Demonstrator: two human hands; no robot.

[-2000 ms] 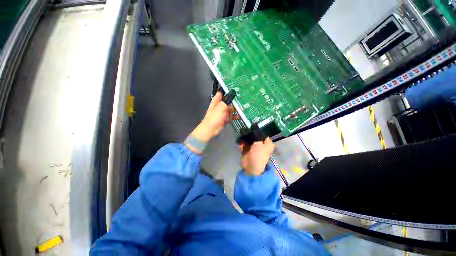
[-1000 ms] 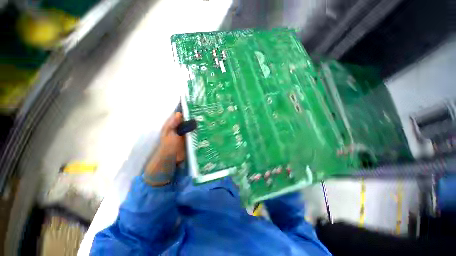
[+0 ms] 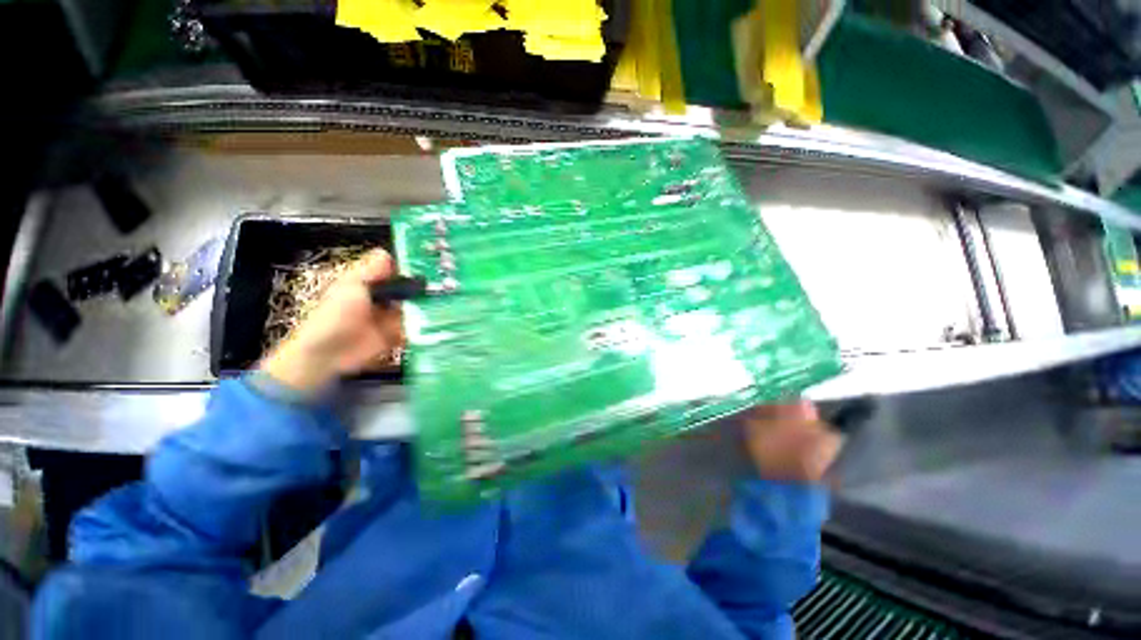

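A large green printed circuit board [image 3: 588, 300] is held tilted in front of my body, above the bench's front edge, blurred by motion. My left hand [image 3: 338, 319] grips its left edge, with a black-covered finger on the board's face. My right hand [image 3: 801, 440] is at its lower right edge, partly hidden by the board, with a black-covered fingertip pointing away to the right. The fingers under the board are hidden.
A black parts bin [image 3: 232, 294] full of tan-gold slivers sits behind my left hand. Small black parts [image 3: 121, 200] lie at the bench's left. A large black storage bin [image 3: 288, 56] with yellow sheets [image 3: 476, 18] stands behind; yellow strips [image 3: 788, 63] hang at the shelf.
The view has turned from the floor and rack area to the bench. The board has rotated and now hangs over the bench edge. My right hand, hidden behind the board a second ago, shows again.
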